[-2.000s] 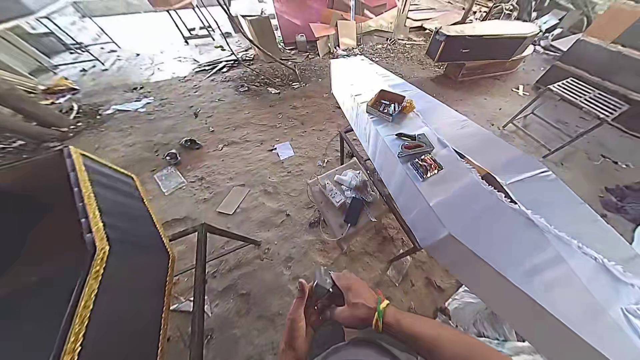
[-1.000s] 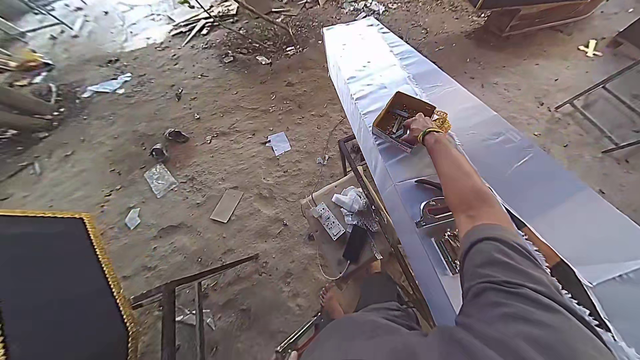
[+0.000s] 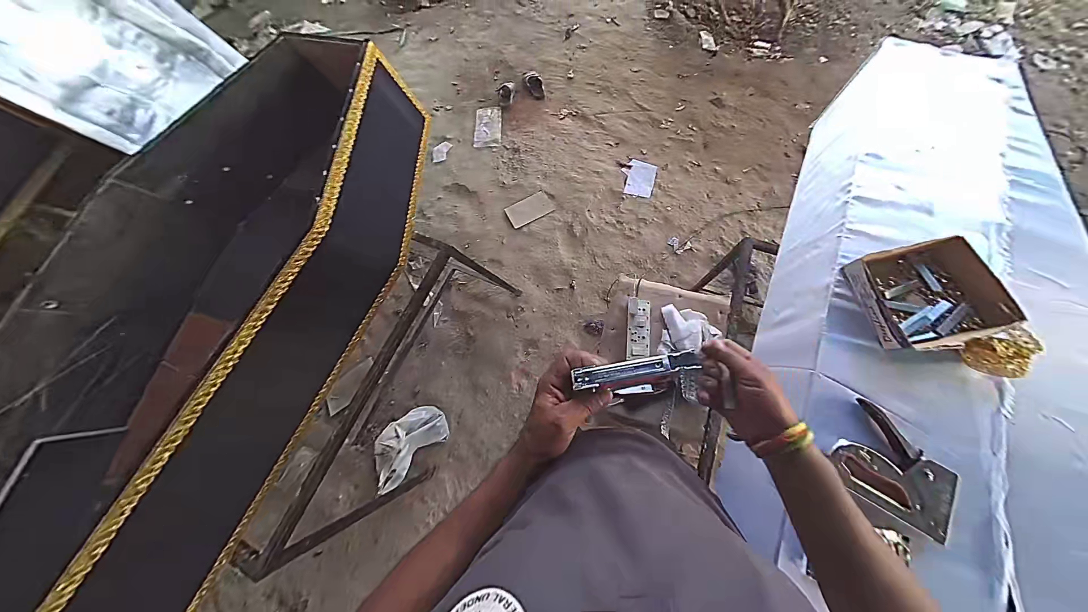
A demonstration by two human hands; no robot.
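My left hand (image 3: 561, 404) grips the left end of a metal stapler (image 3: 629, 372), turned so that its long channel faces up. At its right end my right hand (image 3: 744, 391) pinches a metal part with thumb and fingers; whether that part is joined to the stapler I cannot tell. To the right, a cardboard box (image 3: 986, 293) holding staple strips and small loose pieces rests on a white cloth-covered coffin (image 3: 807, 340). Gold trim (image 3: 1003, 353) lies against the box. Nearer to me on the coffin is a hand saw (image 3: 901, 480), partly behind my right forearm.
An open black coffin (image 3: 357, 297) with gold braid edging stands at left by a metal trestle (image 3: 365, 399). Beyond my hands, a board (image 3: 625, 293) bears a power strip (image 3: 638, 327) and white cloth (image 3: 684, 327). Sandals (image 3: 520, 87) and a plastic bag (image 3: 410, 446) lie on the dirt.
One second ago my right hand was in the cardboard box; now it is at the stapler beside my left hand. The view has swung left, showing more of the black coffin.
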